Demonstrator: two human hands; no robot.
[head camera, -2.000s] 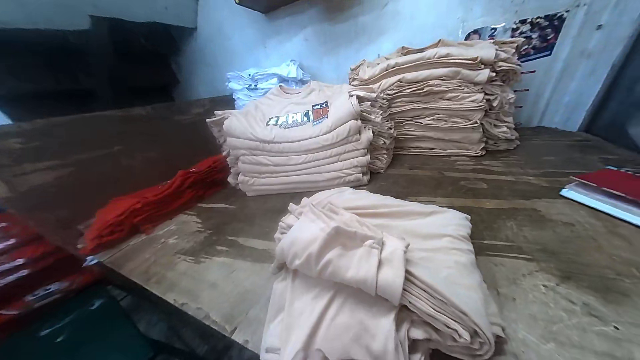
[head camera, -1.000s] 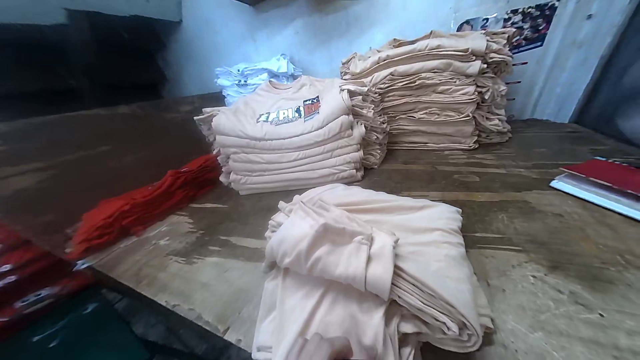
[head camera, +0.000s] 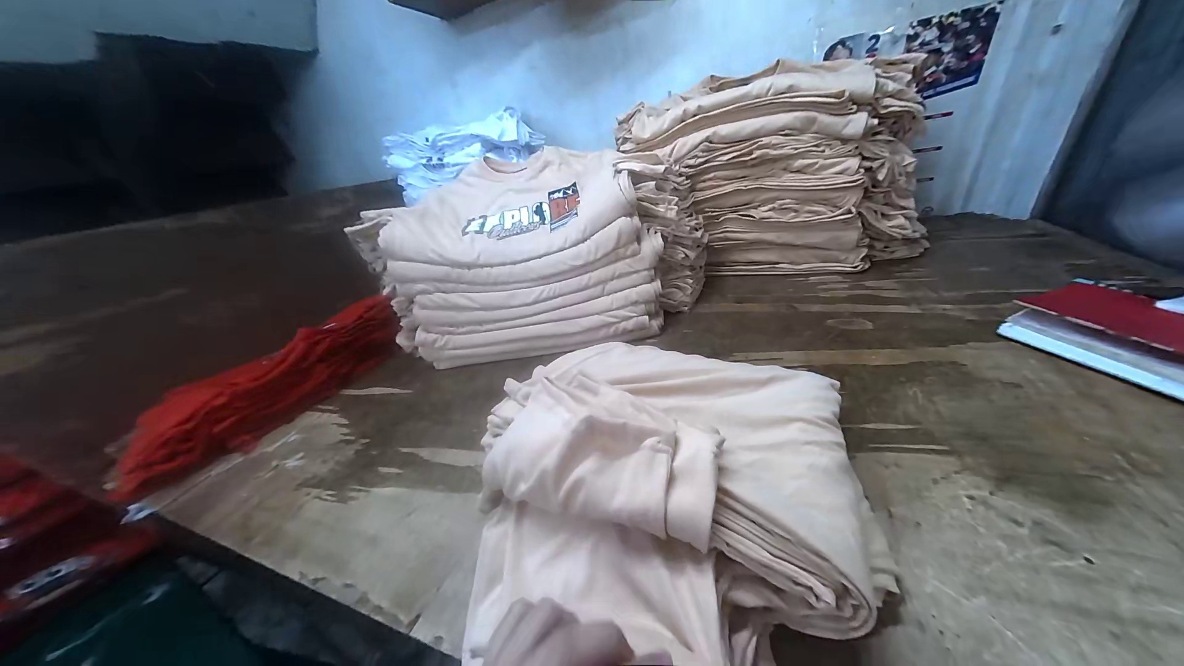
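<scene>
At the bottom edge, what looks like my left hand (head camera: 555, 636) is on the pale peach cloth, knuckles up and partly blurred; whether its fingers grip the fabric cannot be told. My right hand is out of view. The cloth belongs to a bundle of peach shirts (head camera: 777, 416) lying folded on the wooden table, with a sleeve (head camera: 592, 467) folded across its left part. Behind it stands a neat stack of folded peach shirts (head camera: 536, 305), the top one showing a printed chest graphic (head camera: 523, 215).
A taller pile of peach garments (head camera: 777, 185) stands at the back right, white garments (head camera: 453, 153) at the back. Red cloth (head camera: 259, 393) lies along the left of the wooden table (head camera: 980, 481). A red-covered book (head camera: 1110, 319) is at the right. More red garments (head camera: 55, 536) are lower left.
A hand has come into view at the bottom edge, over the near part of the peach cloth; two seconds ago none showed. The stacks have not moved.
</scene>
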